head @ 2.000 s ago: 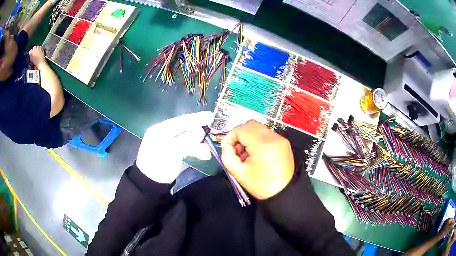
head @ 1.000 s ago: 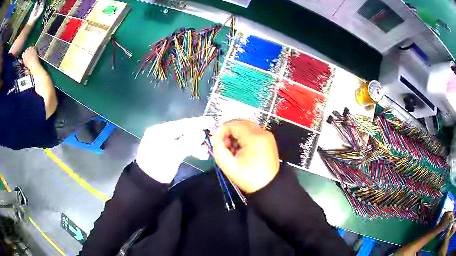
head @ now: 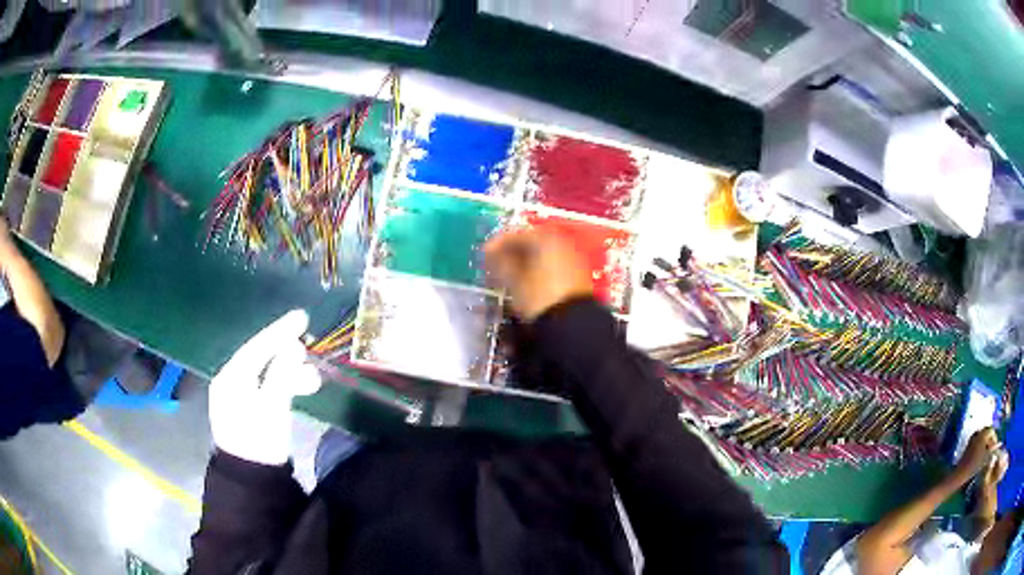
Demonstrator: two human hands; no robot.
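My gloved left hand (head: 265,388) is left of the sorting tray, its fingertips closed on a part-built wire harness (head: 365,382). The harness wires point right, towards the tray's near edge, and are partly blurred; its housing is hidden at my fingers. My bare right hand (head: 539,270) is motion-blurred over the sorting tray (head: 508,200), around the border of the green and red wire cells. Whether its fingers hold a wire cannot be seen. The tray also shows blue, dark red and white wires; the black wires are mostly hidden under my right arm.
A loose harness pile (head: 298,191) lies left of the tray. Overlapped rows of harnesses (head: 831,359) lie right. An amber spool (head: 736,200) and a bench machine (head: 837,157) stand behind them. A second sorting tray (head: 84,169) is far left. Neighbours' arms show at far left and lower right.
My right hand has left the harness and moved over the tray. My left hand has moved left and down relative to the tray, still with the harness. The view has shifted right.
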